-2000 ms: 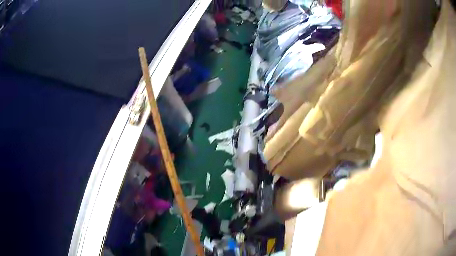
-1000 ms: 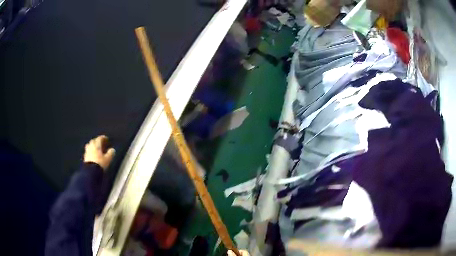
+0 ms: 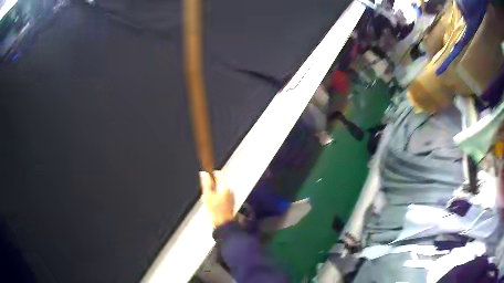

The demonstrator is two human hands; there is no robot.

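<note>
The dark fabric (image 3: 110, 149) covers the table at the left and centre, with a small dark crease near the table edge. My right hand (image 3: 219, 200) is closed around the lower end of the long orange-brown wooden stick (image 3: 196, 83). The hand is over the pale table edge (image 3: 265, 138), and its dark sleeve comes in from below. The stick points away over the dark fabric and leaves the top of the picture. I cannot tell if it touches the cloth. My left hand is not in view.
A green-floored aisle (image 3: 320, 221) runs along the table's right side, with scraps on it and mixed cloth under the table. Grey cloth (image 3: 414, 182) is piled across the aisle. Tan-brown paper sheets (image 3: 431, 83) and a hanging dark blue strip (image 3: 461, 41) are at the upper right.
My right hand has come up from the bottom edge to the table edge, bringing the stick over the cloth. My left hand has left the picture. The view has shifted over the table.
</note>
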